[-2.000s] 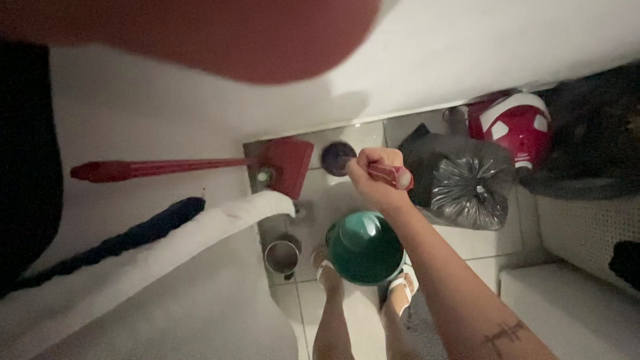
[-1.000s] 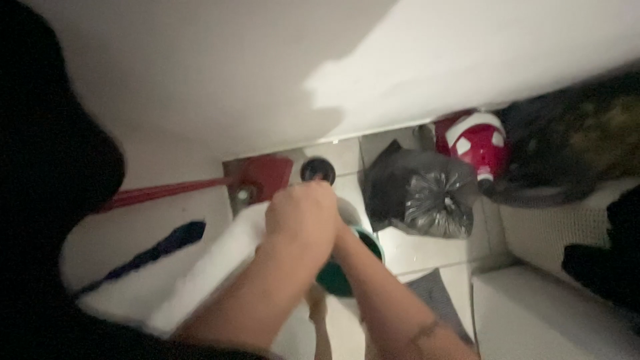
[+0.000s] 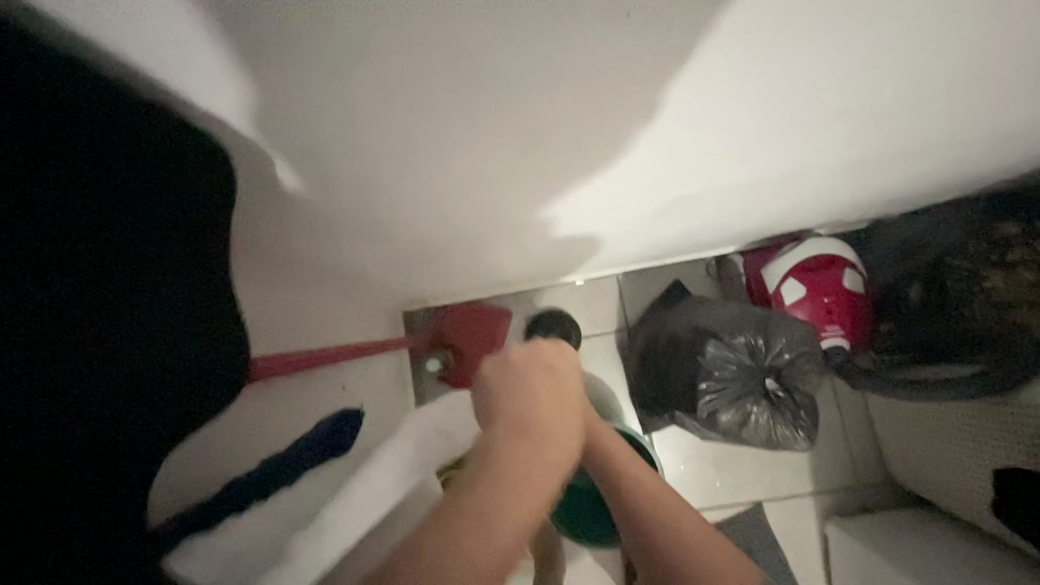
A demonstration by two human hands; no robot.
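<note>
My left hand (image 3: 524,386) is closed in a fist at the centre, pressed against my right hand (image 3: 575,386), which it mostly hides. Both grip what looks like a plunger; its dark round head (image 3: 554,325) shows just beyond my fingers, near the tiled floor, while its handle is covered. Beneath my forearms stands a green bucket (image 3: 587,512), partly hidden. Left of the dark head lies a red dustpan (image 3: 479,333) with a long red handle.
A tied black plastic bag (image 3: 756,390) sits on the floor to the right, beside a red and white vacuum cleaner (image 3: 825,296). A white wall (image 3: 487,162) runs along the far side. A furled dark blue umbrella-like object (image 3: 301,459) is at left, near a white cloth-like form (image 3: 406,463).
My left hand has joined my right at the tool; two seconds ago only the right held its red handle. The bucket, fully seen then, is now partly behind my arms.
</note>
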